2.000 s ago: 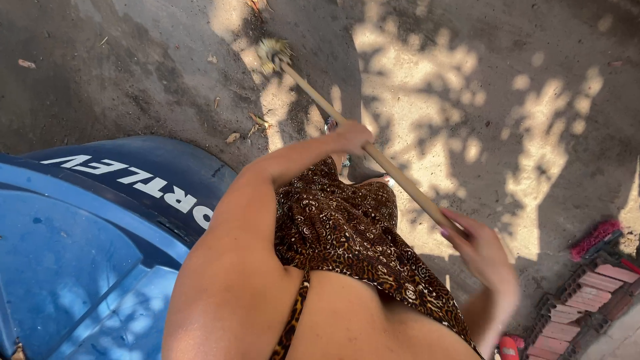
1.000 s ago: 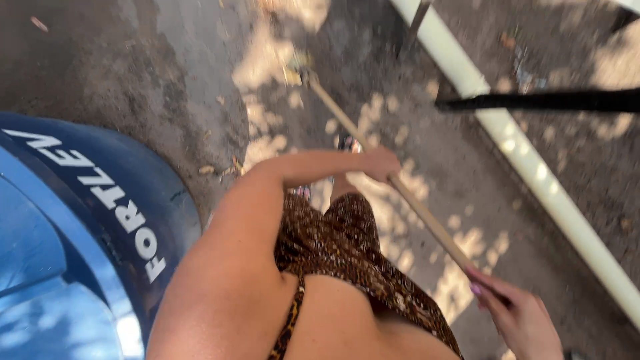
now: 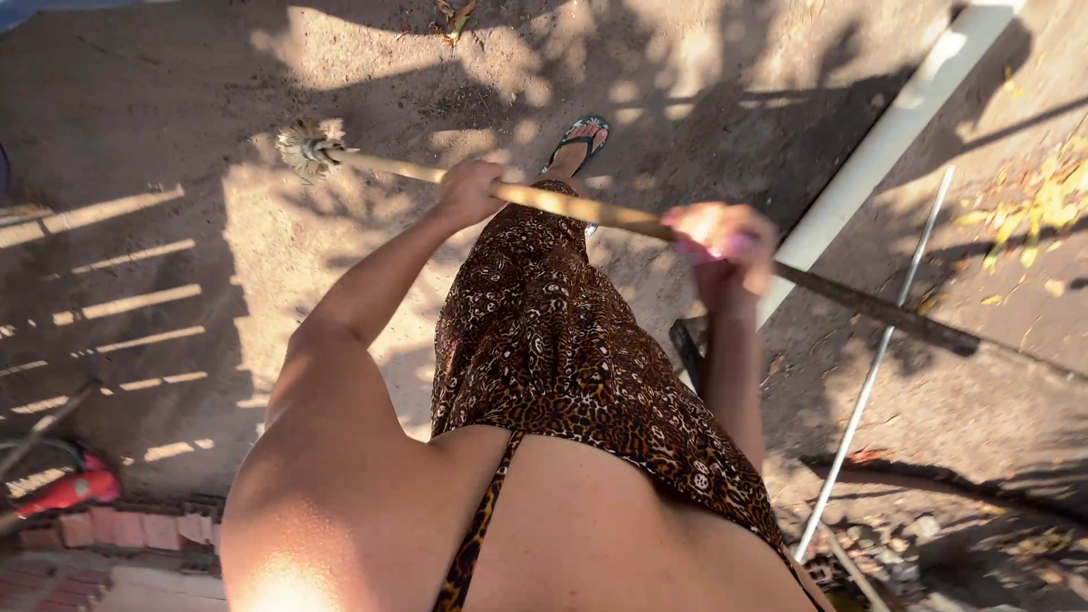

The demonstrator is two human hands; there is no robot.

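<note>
A wooden-handled broom [image 3: 399, 165] runs across the front of my body, its bristle head at the left above sandy ground. My left hand [image 3: 470, 194] is closed around the handle nearer the bristles. Farther along, my right hand [image 3: 722, 242] grips the handle near its right end; this hand is blurred. The handle passes over a patterned brown dress [image 3: 544, 340], and a foot in a flip-flop [image 3: 580, 144] shows just beyond it.
A thick white pipe [image 3: 875, 153] runs diagonally at the right, with a dark wooden pole [image 3: 884, 310] and a thin metal rod [image 3: 884, 357] by it. Yellow leaves [image 3: 1041, 195] lie on the ground. Hollow bricks [image 3: 136, 529] and a red object [image 3: 72, 491] are at the lower left.
The view has turned a lot, and the blue tank seen on the left earlier is nearly out of frame. Both hands keep hold of the broom, which now lies more level across the view.
</note>
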